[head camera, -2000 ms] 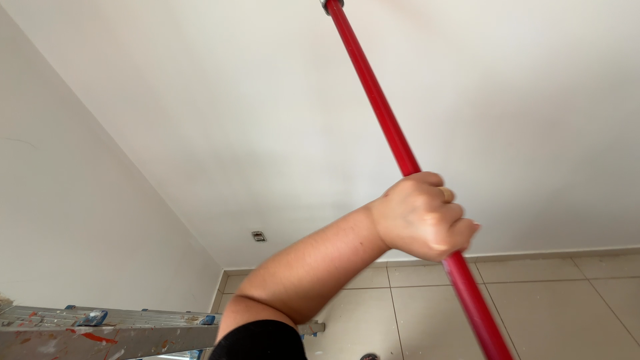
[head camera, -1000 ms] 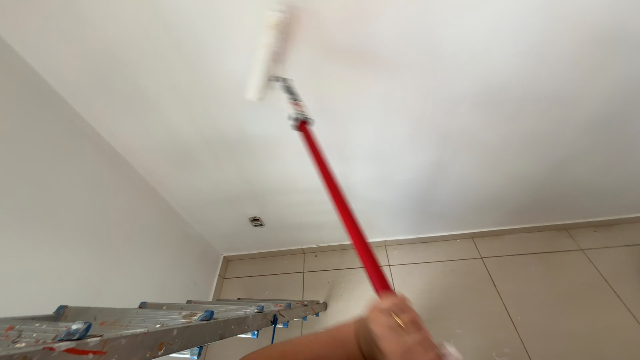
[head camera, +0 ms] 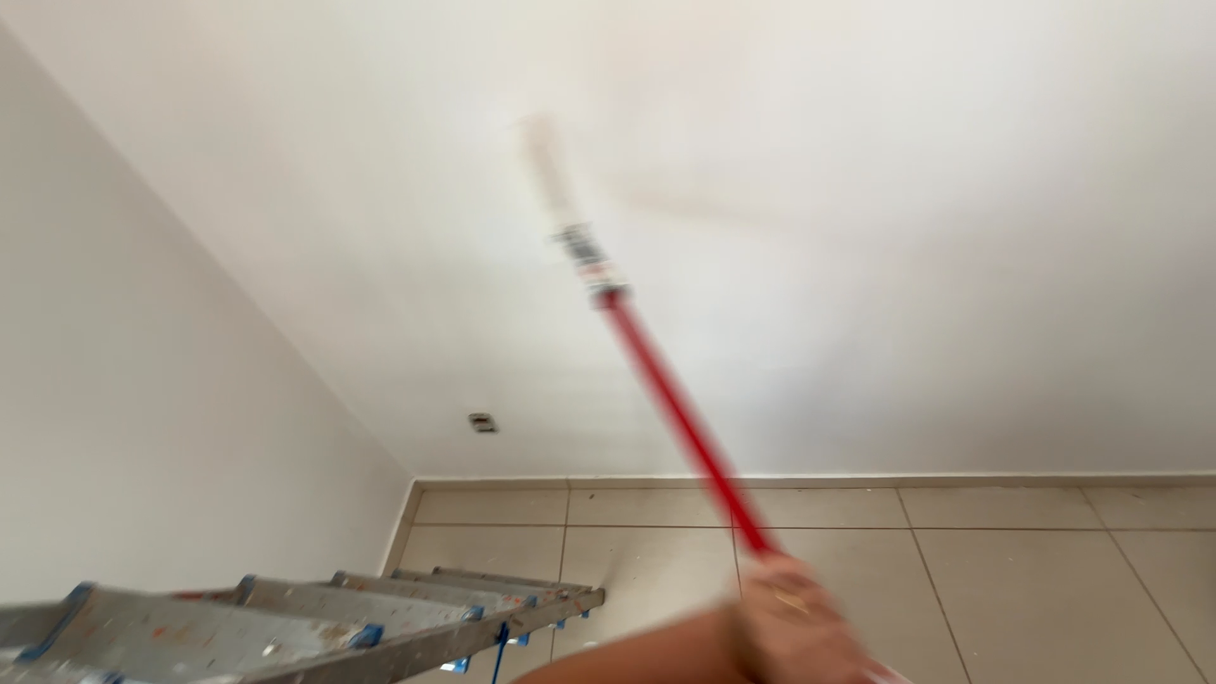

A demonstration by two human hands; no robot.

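Note:
My left hand (head camera: pixel 793 617) is closed around a red extension pole (head camera: pixel 679 408) near the bottom of the head view, with a ring on one finger. The pole slants up and to the left. At its upper end, past a dark and pale connector (head camera: pixel 589 256), is a paint roller (head camera: pixel 549 171) with a whitish sleeve, blurred by motion. The roller appears over the white wall (head camera: pixel 855 285); whether it touches the surface cannot be told. My right hand is not in view.
A paint-spattered metal stepladder (head camera: pixel 380 617) with blue fittings stands at the lower left. A small electrical box (head camera: pixel 483 423) is set low in the wall. Beige floor tiles (head camera: pixel 1026 589) meet a baseboard (head camera: pixel 817 482), and another pale wall (head camera: pixel 161 380) adjoins at the left.
Two seconds ago the roller was out of frame; one second ago it showed higher up. Since then the roller has moved down the wall. My left hand has moved lower in view and still grips the pole.

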